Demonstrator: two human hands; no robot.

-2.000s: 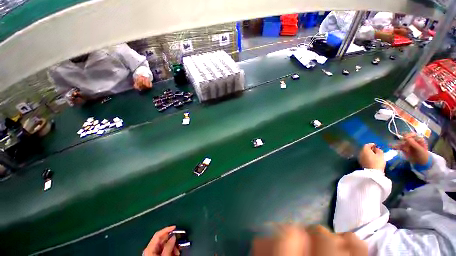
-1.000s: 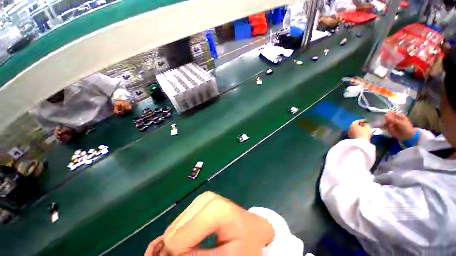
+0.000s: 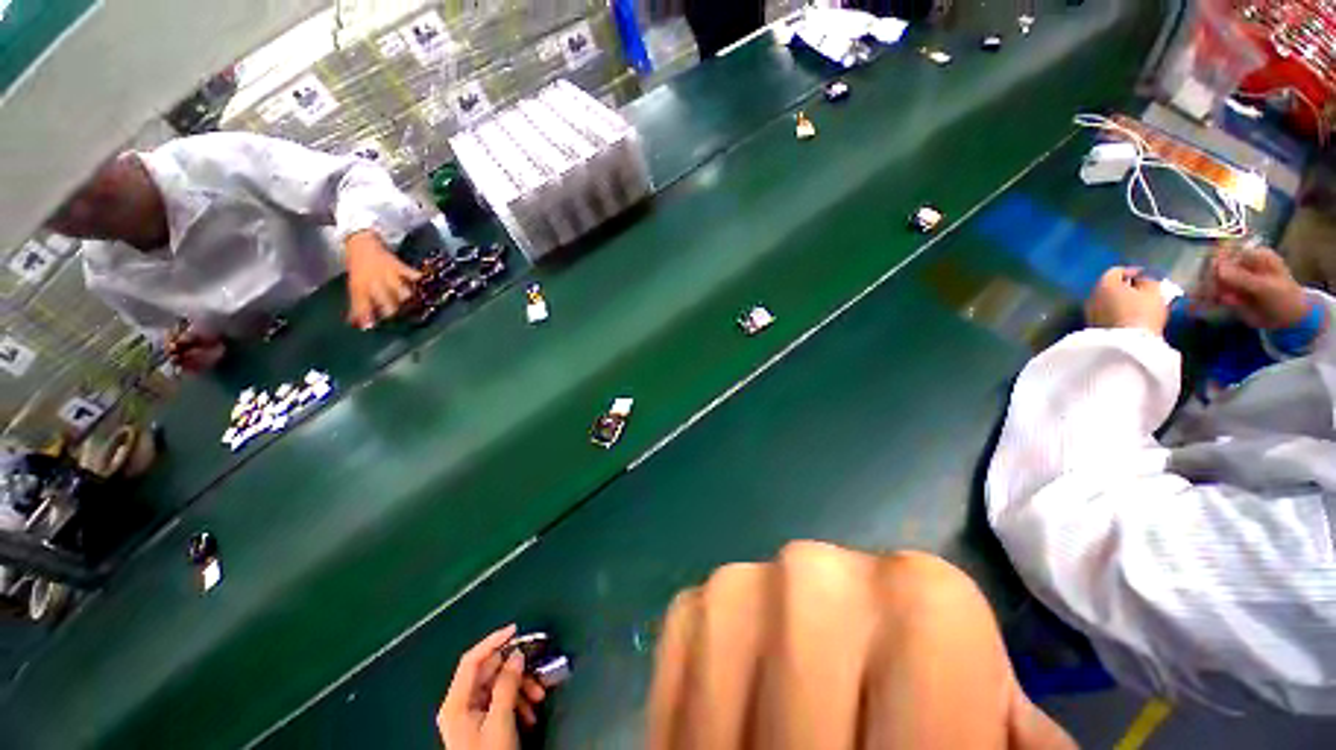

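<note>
My left hand [image 3: 491,695] is at the bottom edge, left of centre, and holds a black housing [image 3: 528,646] in its fingertips. A small silver-white battery [image 3: 553,671] shows at the housing's right side. My right hand [image 3: 850,659] is large and close to the camera at the bottom centre, knuckles towards me, fingers curled. Its fingertips are hidden, so whether it holds something cannot be told. A black housing with a white piece [image 3: 610,424] lies on the green belt [image 3: 484,440] ahead of my hands.
More small units lie along the belt. On the far side are white pieces [image 3: 276,409], a dark housing pile [image 3: 462,279], a white tray stack [image 3: 557,169] and a person in a white smock. Another person works at the right near a blue mat [image 3: 1037,242] and white cable [image 3: 1172,213].
My left hand with the housing has come back into view at the bottom. My right hand has moved right. The far person's hand has moved onto the dark housing pile.
</note>
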